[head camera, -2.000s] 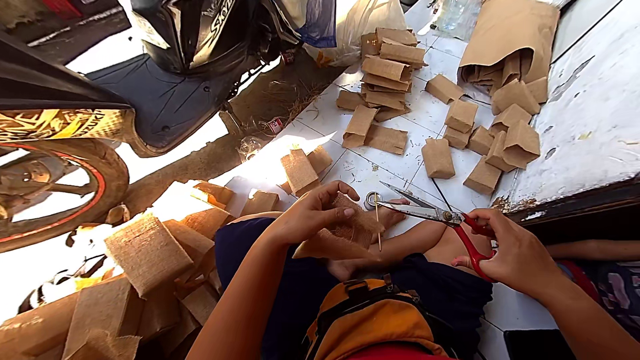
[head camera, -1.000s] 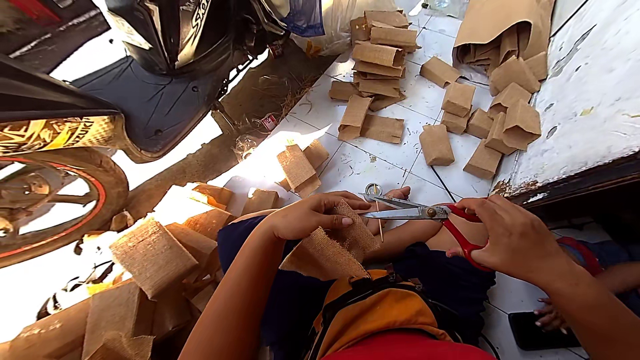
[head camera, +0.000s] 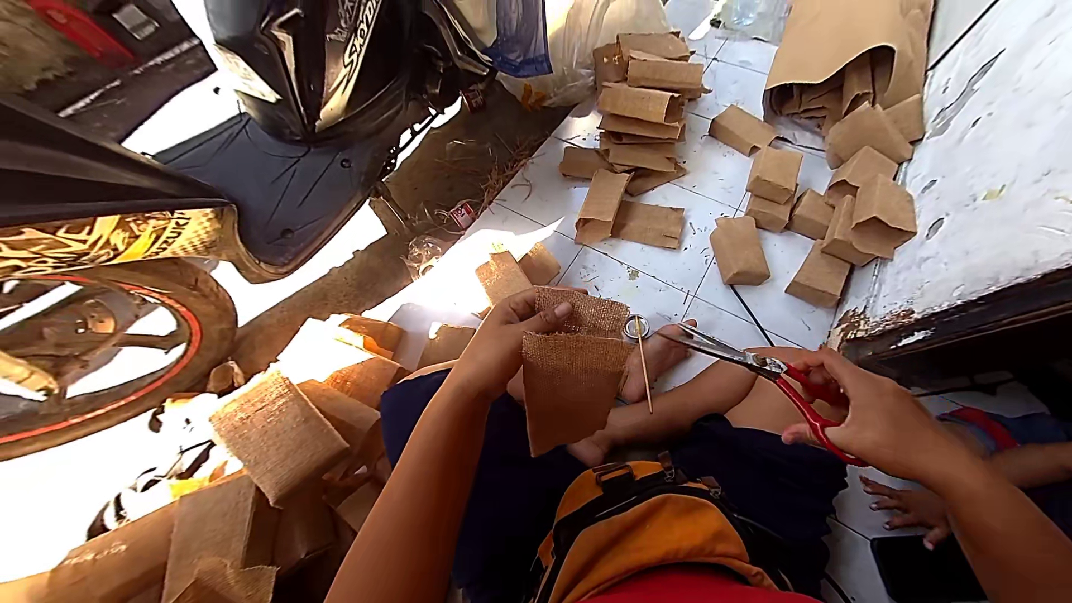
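Observation:
My left hand (head camera: 515, 339) grips a folded piece of coarse brown woven cloth (head camera: 578, 377) by its upper left part, above my lap. My right hand (head camera: 871, 410) holds scissors (head camera: 758, 362) with red handles; their blades point left, slightly parted, and are apart from the cloth. Between cloth and blades, a thin wooden stick (head camera: 644, 368) rests with one end at a small round tin (head camera: 636, 327) near my foot. Several brown pouches (head camera: 739, 251) lie on the white tiles beyond, and a stack of them (head camera: 641, 109) stands farther back.
A large brown paper bag (head camera: 846, 42) holds more brown pieces. More pouches (head camera: 280, 435) are heaped at my left, beside a parked motor scooter (head camera: 276, 176). At right are a white wall (head camera: 997, 167), another person's hand (head camera: 909, 507) and a black phone-like object (head camera: 925, 569).
The scissors, which were at the cloth a second ago, are now away to its right with their blades slightly parted. The cloth now hangs more upright in my left hand.

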